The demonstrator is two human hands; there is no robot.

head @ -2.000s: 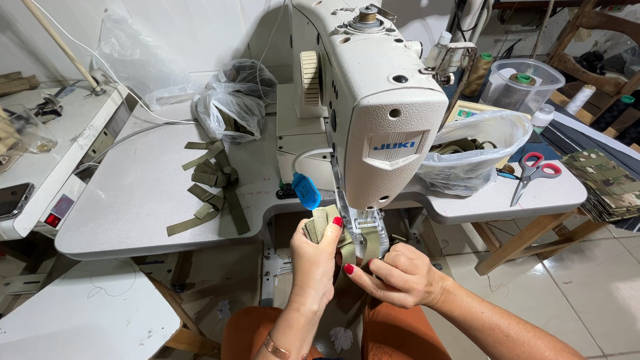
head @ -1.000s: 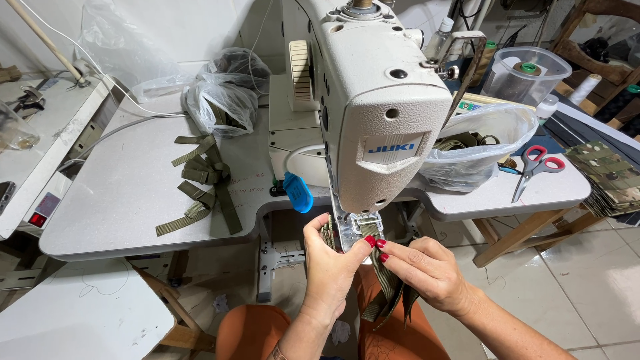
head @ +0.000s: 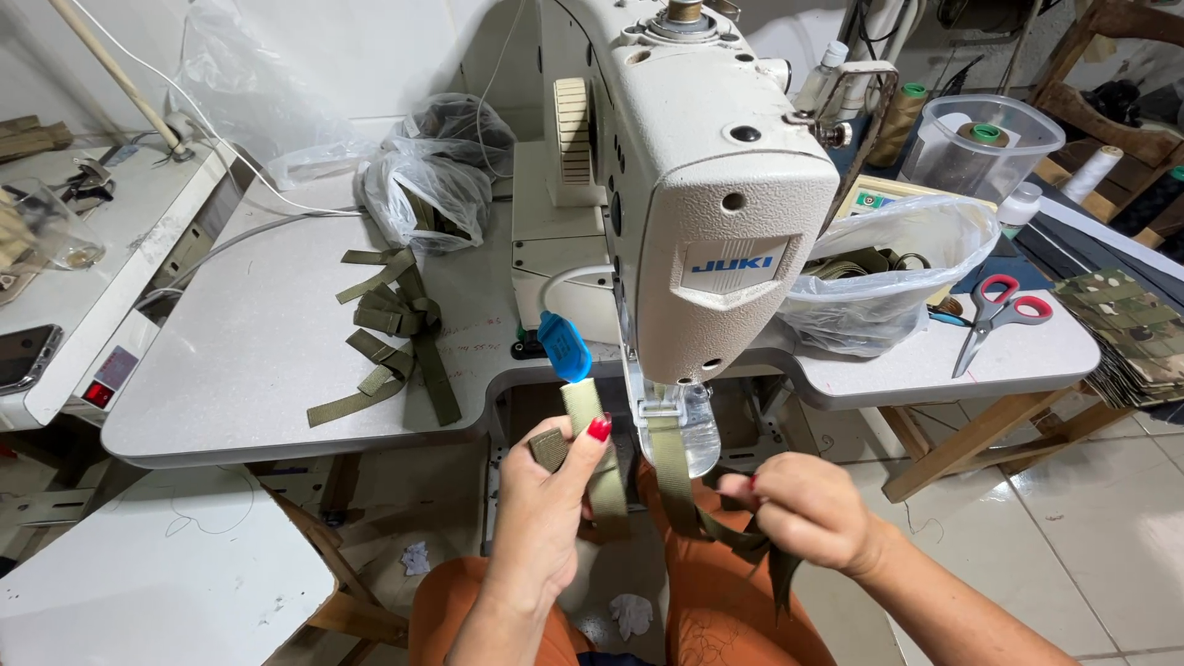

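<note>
My left hand (head: 546, 509) grips olive webbing pieces (head: 583, 412) between thumb and fingers, left of the needle area of a white Juki sewing machine (head: 735, 203). An olive webbing strap (head: 673, 472) hangs from under the presser foot (head: 660, 412) and curves down to the right. My right hand (head: 805, 509) is closed on that strap, whose dark loose ends dangle below the fingers. Between the machine and my left hand glows a small lamp with a blue cover (head: 564, 348). More cut webbing strips (head: 398, 319) lie piled on the table's left part.
Red-handled scissors (head: 994, 319) lie on the table's right part beside a plastic bag (head: 869, 296) of webbing and rings. Another plastic bag (head: 435, 199) stands at the back left. Thread spools, a clear tub (head: 980, 153) and camouflage fabric (head: 1133, 333) are farther right. A white stool (head: 166, 564) is at lower left.
Both hands were together at the presser foot a second ago. Now my left hand is farther left with webbing in it, and my right hand is lower and to the right, on the strap.
</note>
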